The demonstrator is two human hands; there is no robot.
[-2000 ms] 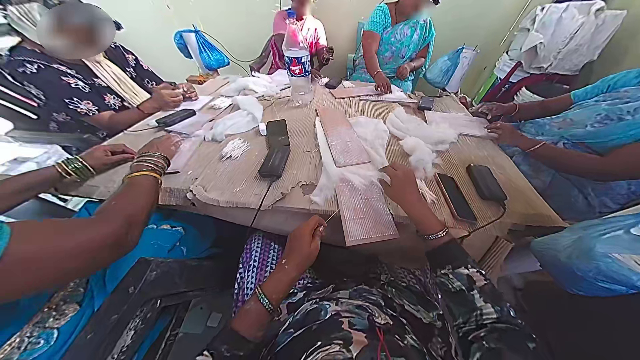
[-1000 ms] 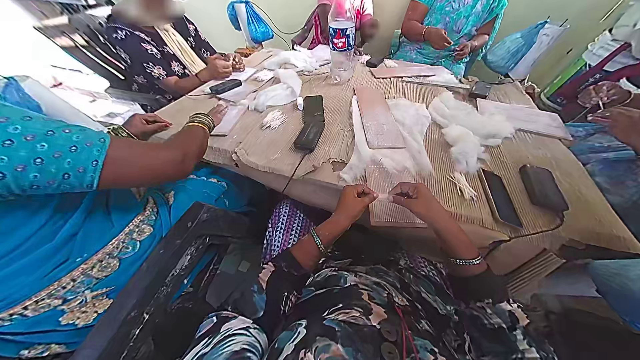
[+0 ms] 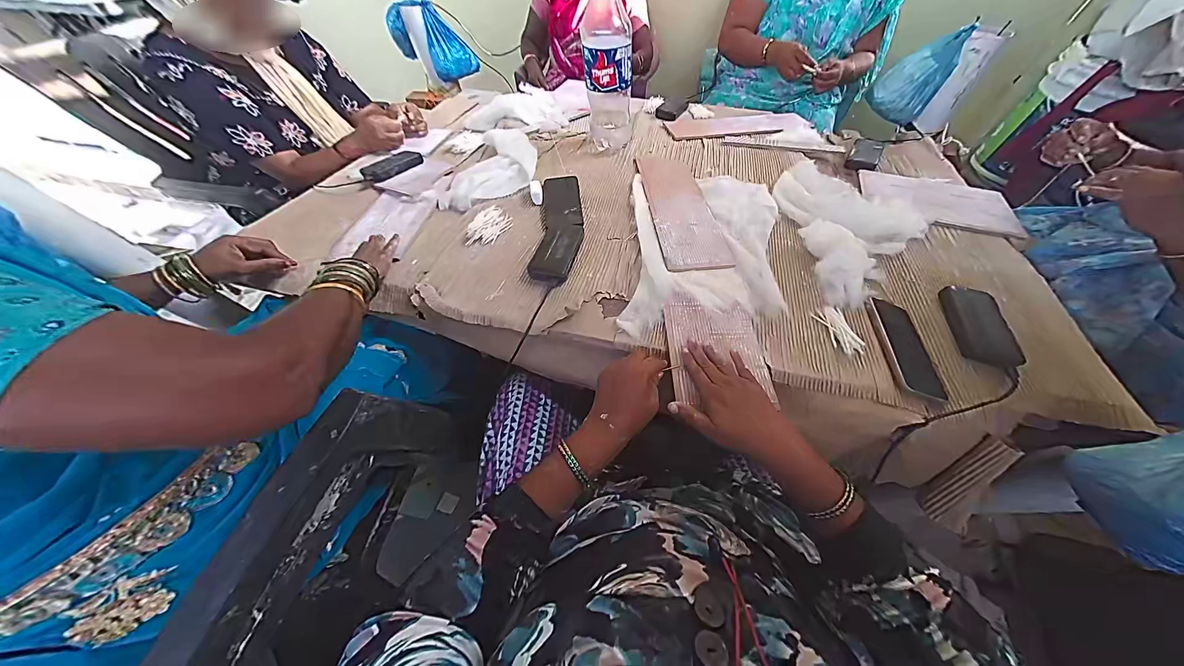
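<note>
My left hand (image 3: 629, 393) is closed on a thin pale stick (image 3: 673, 367) at the left edge of a flat ridged board (image 3: 708, 324). Palm down, with the fingers spread, my right hand (image 3: 726, 393) presses on the near end of that board. White cotton wool (image 3: 754, 231) lies over the board's far end, and a second pinkish board (image 3: 684, 217) rests on the cotton. A small bundle of white cotton wicks (image 3: 840, 330) lies to the right, below another loose clump of cotton (image 3: 832, 231).
A phone (image 3: 906, 350) and a black corded case (image 3: 980, 326) lie at right. Left of my boards is another black corded device (image 3: 557, 231), near a wick pile (image 3: 487, 225). A plastic bottle (image 3: 608, 92) stands farther back. Several people work around the table; one person's arms (image 3: 277, 351) reach in at left.
My hands were together above the board's near end one second ago. Now the right hand lies flat on the board and the left is at its left edge.
</note>
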